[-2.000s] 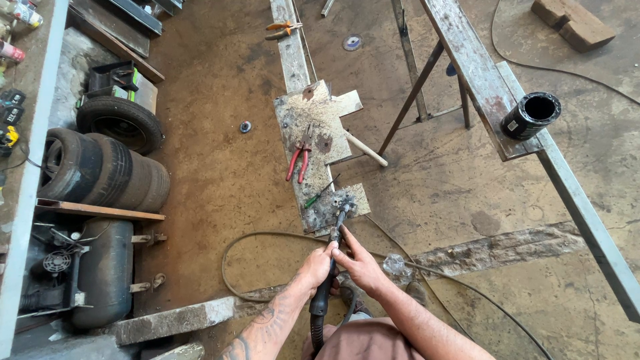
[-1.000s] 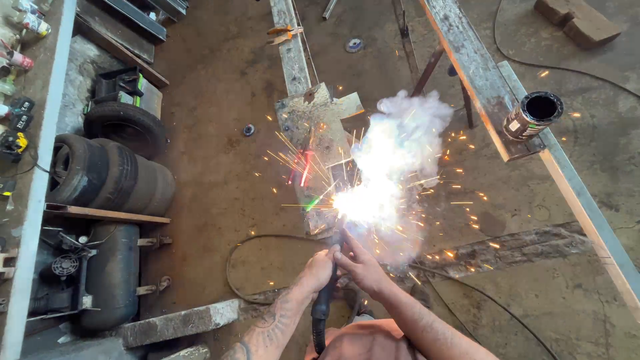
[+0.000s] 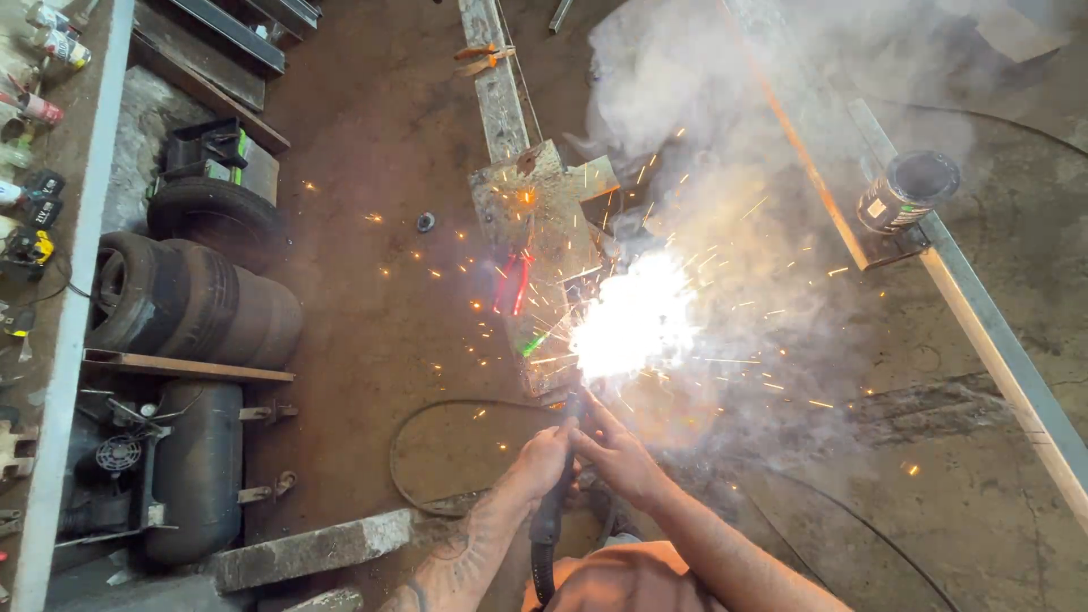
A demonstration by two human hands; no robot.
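My left hand [image 3: 544, 463] is closed around the black handle of a welding torch [image 3: 552, 501]. My right hand [image 3: 619, 459] grips the same torch nearer its front, fingers pointing toward the nozzle. A blinding white arc with sparks and smoke hides the torch tip and the near right part of the metal work plate [image 3: 510, 204]. Red-handled pliers [image 3: 512, 283] lie on the plate, left of the arc. A green-lit thin tool [image 3: 534, 344] is close to the glare. Orange-handled pliers [image 3: 483, 58] rest on the metal beam [image 3: 500, 110] beyond the plate.
An open can [image 3: 901, 191] stands on a steel stand at right, above a long square tube [image 3: 994, 331]. Tyres [image 3: 195, 297] and an air compressor [image 3: 195, 467] fill the left side by a bench edge [image 3: 76, 280]. Cables [image 3: 858, 518] cross the floor; a concrete block [image 3: 314, 548] lies lower left.
Two seconds ago there was no arc; one second ago it was burning, and it still burns. Smoke has spread widely toward the upper right. Both hands have stayed on the torch.
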